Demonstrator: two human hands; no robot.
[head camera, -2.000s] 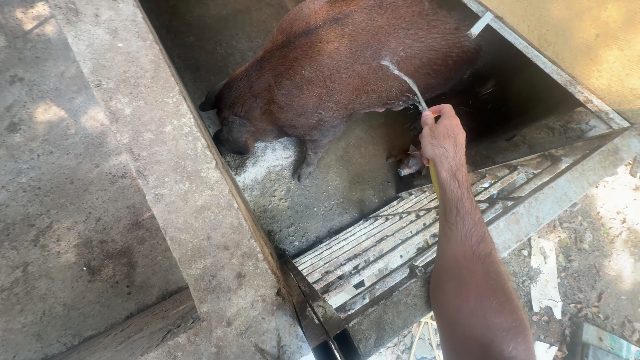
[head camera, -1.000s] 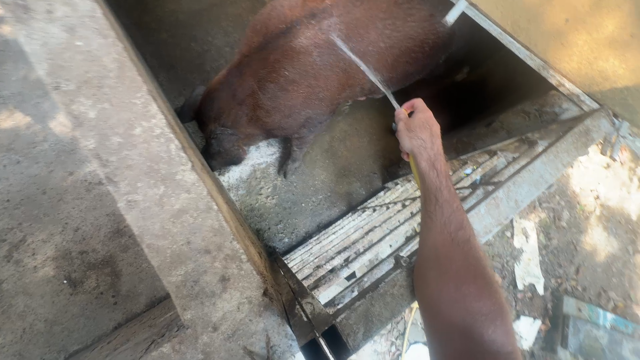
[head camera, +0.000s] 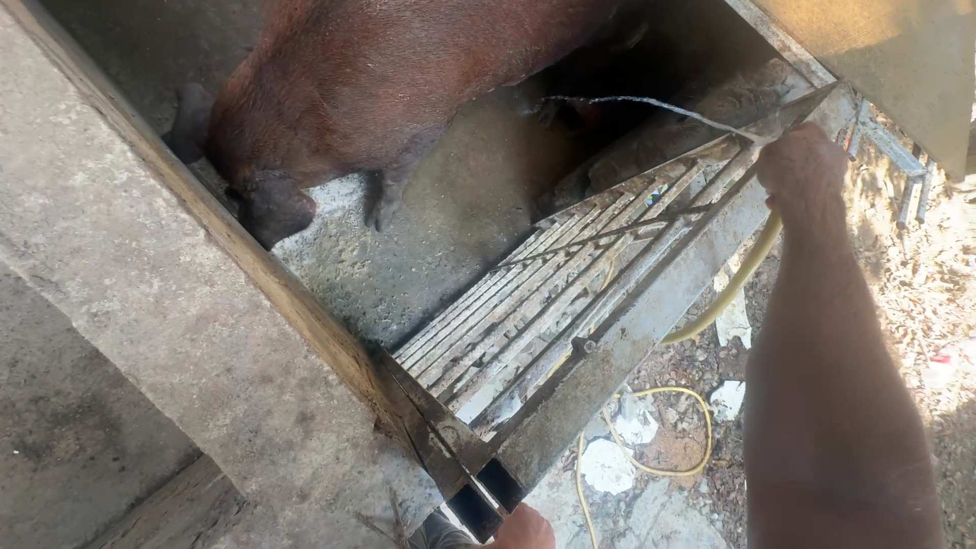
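Observation:
My right hand (head camera: 802, 164) is closed around the end of a yellow hose (head camera: 728, 297), above the top rail of a metal barred gate (head camera: 610, 343). A thin stream of water (head camera: 656, 103) arcs from it leftward into the dark part of the pen. A reddish-brown pig (head camera: 381, 84) lies on the wet concrete floor (head camera: 457, 206), its head against the left wall. At the bottom edge, my left hand (head camera: 526, 530) shows only in part, by the gate's lower corner; its fingers are mostly hidden.
A broad concrete wall top (head camera: 191, 282) borders the pen on the left. Outside the gate, more of the yellow hose (head camera: 705, 427) loops over ground with leaves and pale flat scraps (head camera: 608, 465). A tan panel (head camera: 900, 61) stands at the upper right.
The water stream, earlier on the pig's back, now falls into the dark area beside it. My right hand has moved right, to above the gate rail. My left hand has come into view.

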